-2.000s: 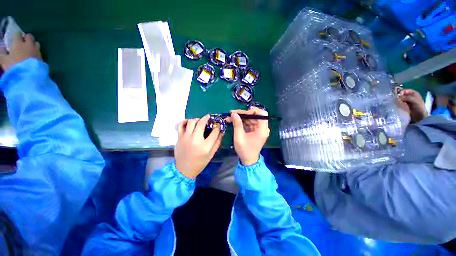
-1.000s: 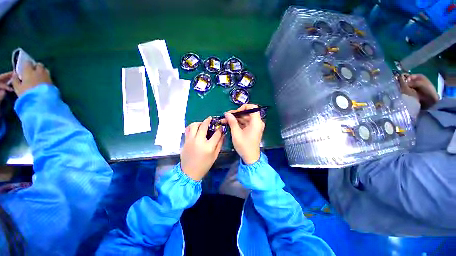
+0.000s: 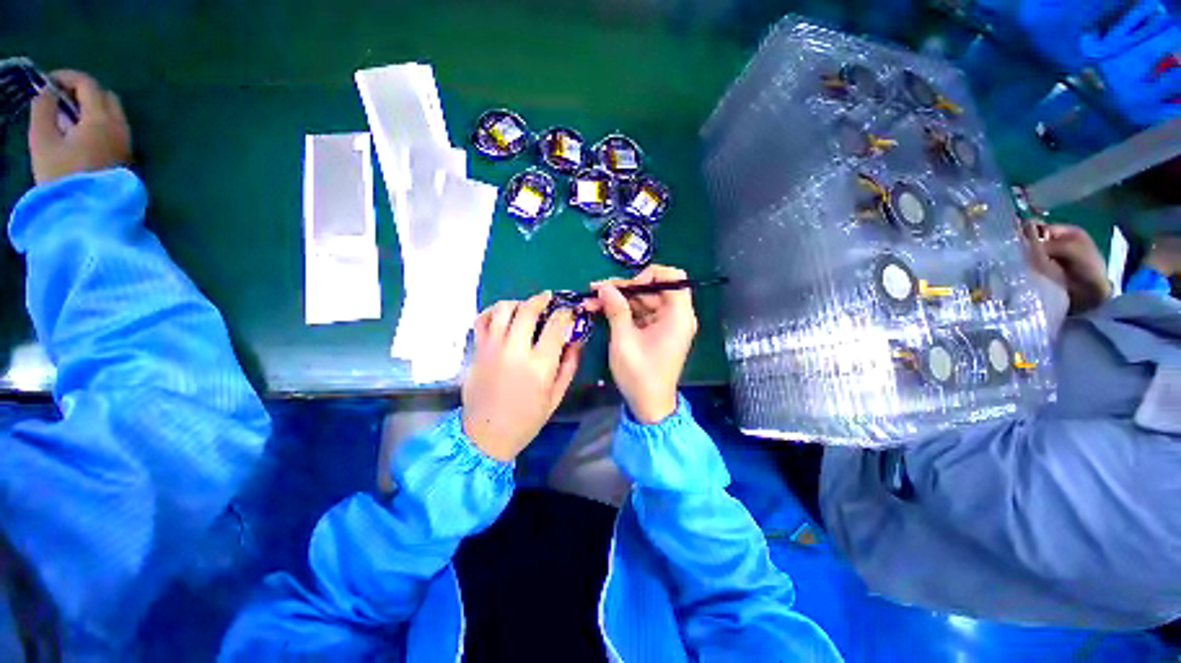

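My left hand (image 3: 509, 376) holds a round housing (image 3: 579, 326) in its fingertips at the bench's near edge; the fingers cover part of it. My right hand (image 3: 652, 339) holds a thin black tool (image 3: 686, 282), its inner end at the upper side of the held housing. The tool's exact tip is too small to make out. Several more round housings (image 3: 592, 191) with white and yellow squares inside lie grouped on the green bench beyond my hands.
White adhesive strips (image 3: 440, 246) lie left of the housings, some overlapping, with a separate strip (image 3: 341, 227) beside them. A tall stack of clear blister trays (image 3: 777, 259) stands at right. People in blue (image 3: 117, 311) and grey (image 3: 997, 505) sleeves are on both sides.
The view has shifted slightly. My hands stay together at the held housing, and the black tool lies flatter than a second ago. The left neighbour's hand has changed its pose.
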